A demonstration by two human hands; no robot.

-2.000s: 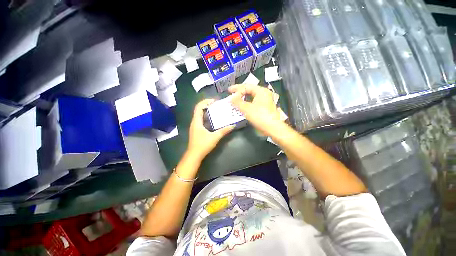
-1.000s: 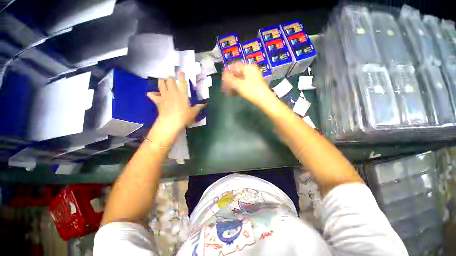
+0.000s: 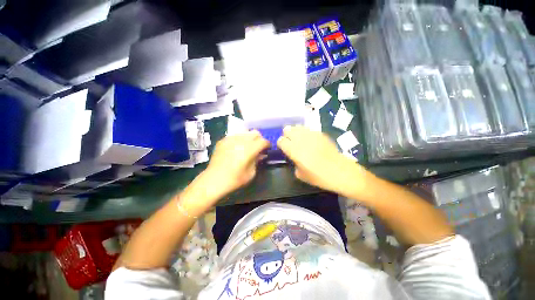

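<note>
An open retail box is in front of me over the bench, its long white lid flap raised and pointing away. The box's near part is blue and slightly blurred. My left hand grips its left side with bent fingers. My right hand grips its right side, fingertips near the middle. The inside of the box is hidden. Closed finished boxes stand upright at the far edge, partly covered by the raised flap.
Open box stock leans at the left with flaps raised. Blister trays holding bagged devices are stacked at the right. Paper scraps lie right of the box. Empty trays are lower right. A red crate is lower left.
My left hand has brought an open box from the left stock to the middle. My right hand has left the finished boxes, where it was one second ago, and now grips this box.
</note>
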